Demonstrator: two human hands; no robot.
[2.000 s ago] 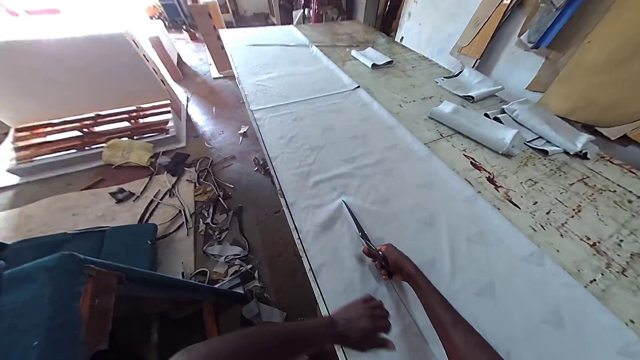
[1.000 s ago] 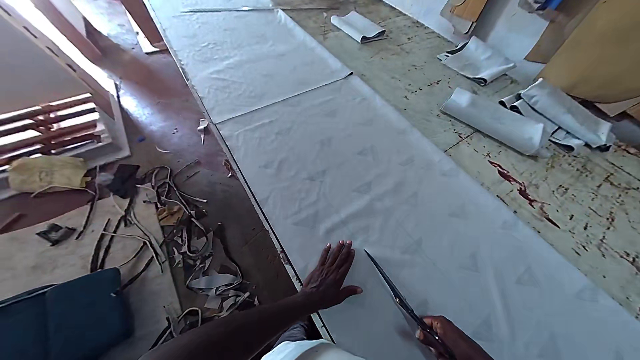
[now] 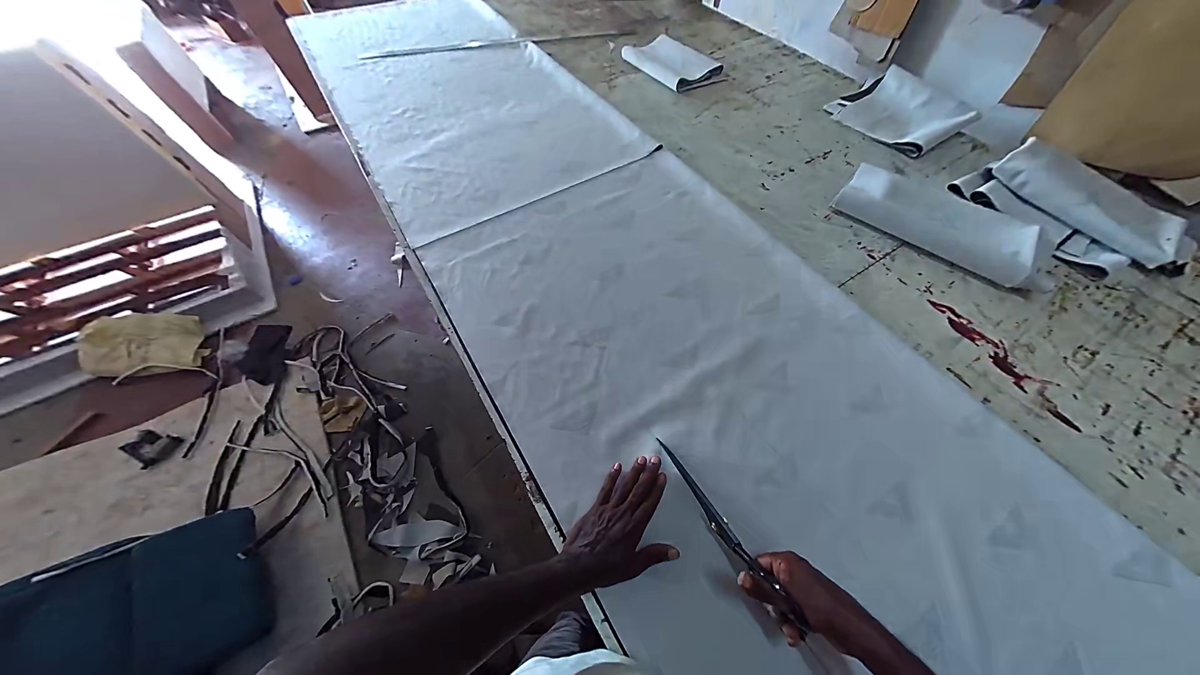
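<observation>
A long sheet of pale grey fabric (image 3: 806, 375) covers much of the worktable, with slight wrinkles and a folded edge (image 3: 539, 197) across its far part. My left hand (image 3: 623, 525) lies palm down on the fabric near the table's left edge, fingers a little apart, holding nothing. To its right, my right hand (image 3: 787, 595) grips the handles of long-bladed scissors (image 3: 708, 511). The blades look closed or nearly so, and their tip points up and left, just beyond my left fingertips. Whether the lower blade is under the fabric cannot be told.
Folded pieces of pale fabric (image 3: 937, 225) lie on the stained tabletop (image 3: 787, 169) at the right. A thin strip (image 3: 450, 47) crosses the fabric's far end. Scrap strips (image 3: 412, 525) are heaped on the floor at the left, near a dark teal cushion-like item (image 3: 187, 586) and a board (image 3: 56, 478).
My left hand was raised with blurred fingers two seconds ago; it now rests flat on the fabric beside the scissors. The scissors remain in my right hand. The view has shifted.
</observation>
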